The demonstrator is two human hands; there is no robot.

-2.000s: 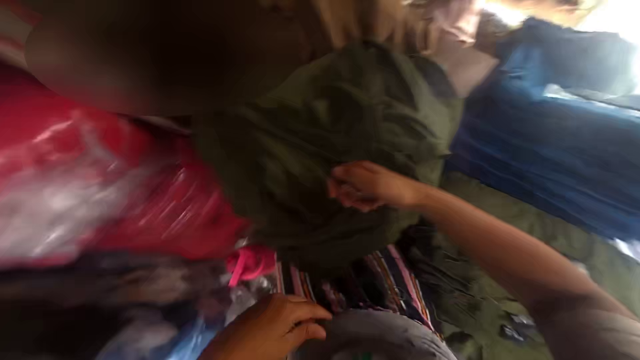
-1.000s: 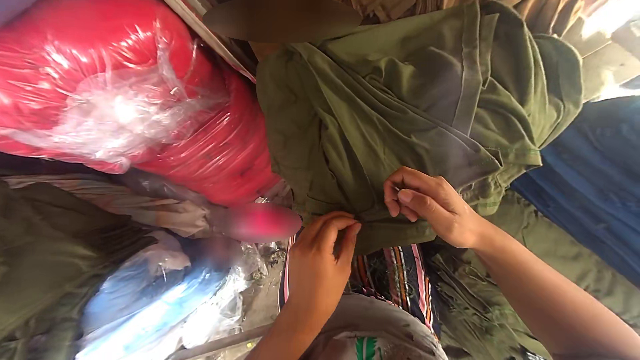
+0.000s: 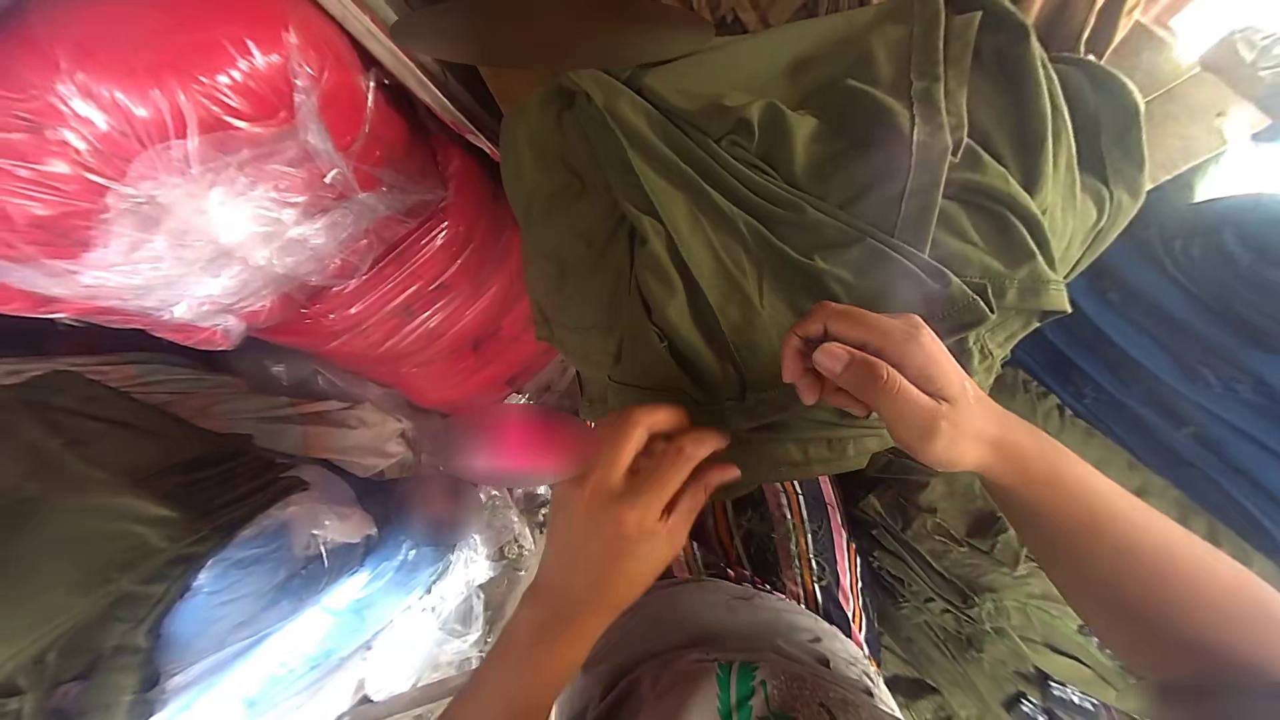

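An olive-green cloth garment with seams and folds spreads over the upper middle of the head view. Over its lower right part is my right hand, fingers curled and thumb against them; whether it pinches something small cannot be told. My left hand is at the garment's lower left edge, palm down, fingers loosely bent and slightly apart, with no object visible in it. Below the garment a striped woven cloth lies across my lap.
Red material in clear plastic bulks at the upper left. Lower left are dark green cloth and a bluish plastic bag. Blue fabric lies at the right, above more olive cloth. Brown cardboard stands at the upper right.
Two seconds ago the garment was more bunched; by one second ago it was spread wider, and both hands were at its lower edge. The view has shifted since the first frame.
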